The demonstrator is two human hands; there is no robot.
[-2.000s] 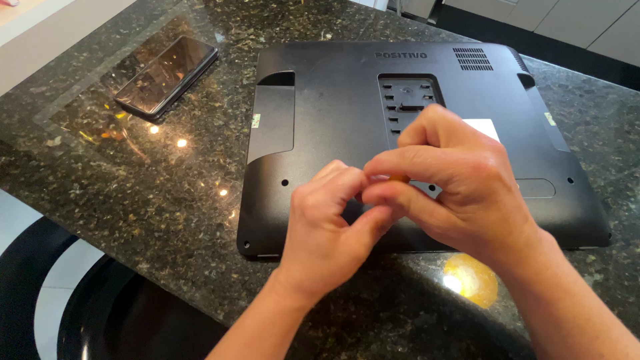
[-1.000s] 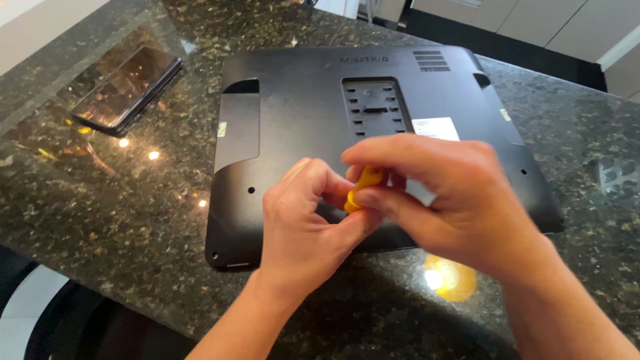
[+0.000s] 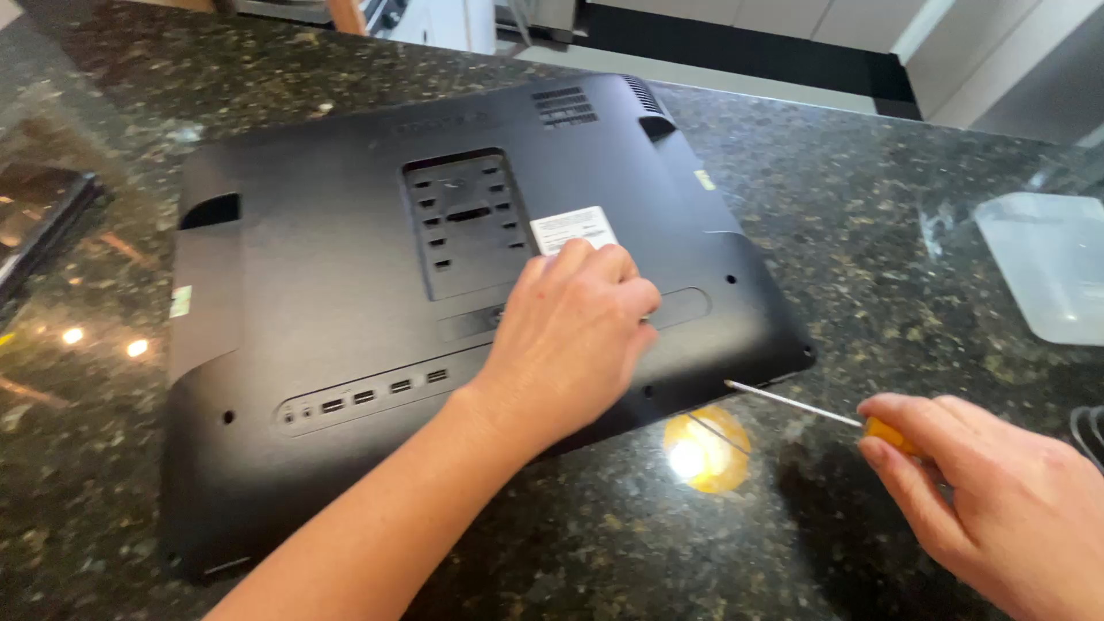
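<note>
The black plastic back of an all-in-one computer or monitor [image 3: 345,285] faces up on the granite counter, with a recessed mount plate, ports, vents and a white label [image 3: 574,229]. My left hand [image 3: 573,332] lies over its middle, just below the label; its fingertips are hidden, so whether it holds something small cannot be told. At the lower right, my right hand [image 3: 975,492] grips the yellow handle [image 3: 890,434] of a screwdriver. The metal shaft [image 3: 793,403] points left, its tip by the near edge of the casing, close to the right corner.
A dark smartphone [image 3: 43,216] lies at the left edge of the view. On the right of the dark granite counter [image 3: 862,224] sits a translucent plastic container [image 3: 1048,267]. Part of a coiled cable or wire shows at the far right edge.
My hands were together over the casing, with the yellow handle between them; now they are apart. The right hand has moved right with the screwdriver. The view has shifted, bringing the plastic container in.
</note>
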